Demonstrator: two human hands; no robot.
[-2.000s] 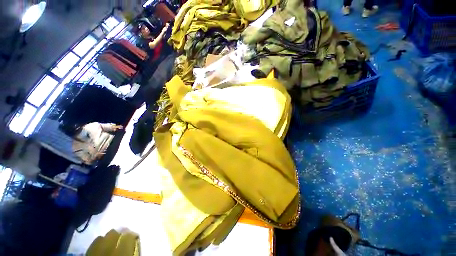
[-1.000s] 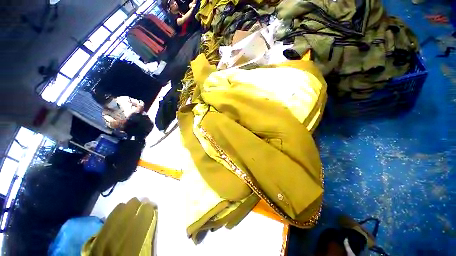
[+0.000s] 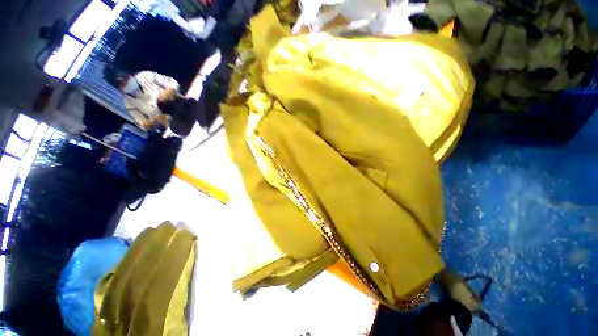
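Note:
A large olive-mustard jacket body (image 3: 367, 157) lies piled in the middle of the white-topped table (image 3: 216, 262). Its paler yellow lining (image 3: 387, 72) shows at the top. A brown-gold zip (image 3: 305, 209) runs slantwise along an edge down to the table's near right corner. A small white round spot (image 3: 374, 267) shows near the lower end. A stack of olive cut pieces (image 3: 147, 282) lies at the lower left. Neither of my hands is in view.
A blue plastic bag (image 3: 88, 275) is behind the cut pieces. A heap of dark-trimmed green garments (image 3: 524, 52) sits in a blue crate (image 3: 577, 111) at the upper right. A person in a pale top (image 3: 152, 98) is at the far left. Blue floor (image 3: 524, 223) lies on the right.
The view has moved closer to the jacket body and tilted down. The stack of cut pieces and the blue bag show more fully. The garments appear to lie as before.

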